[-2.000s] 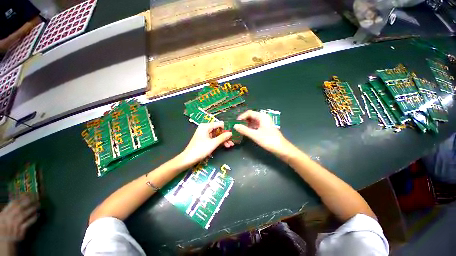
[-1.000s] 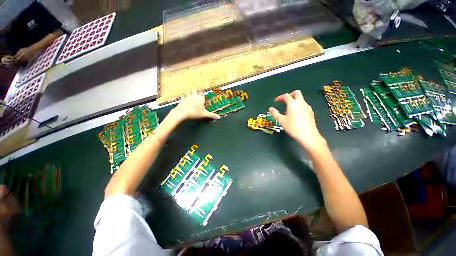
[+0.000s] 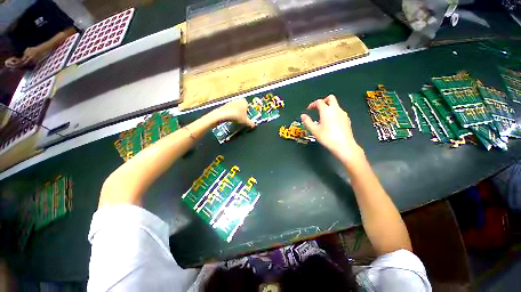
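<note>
My left hand (image 3: 235,112) is at the pile of narrow PCB strips (image 3: 267,108) beyond the centre; its fingers point down at a green strip (image 3: 226,131), and whether they grip it is hidden. My right hand (image 3: 328,126) hovers with thumb and fingers apart, just right of a small pile of single PCBs (image 3: 294,132) with orange ends. A PCB panel (image 3: 221,197) lies flat nearer to me, its orange ends towards the upper right.
A stack of panels (image 3: 147,136) is partly behind my left forearm. Stacked narrow boards (image 3: 388,114) and a loose heap (image 3: 465,108) lie right. More panels (image 3: 52,199) lie far left. A grey-white board (image 3: 120,82) and wooden board (image 3: 274,71) are beyond. A person's hands show upper left.
My hands have parted from the piece held between them two seconds ago. Since one second ago my left hand has shifted slightly right along the strip pile; my right hand stays near the small pile.
</note>
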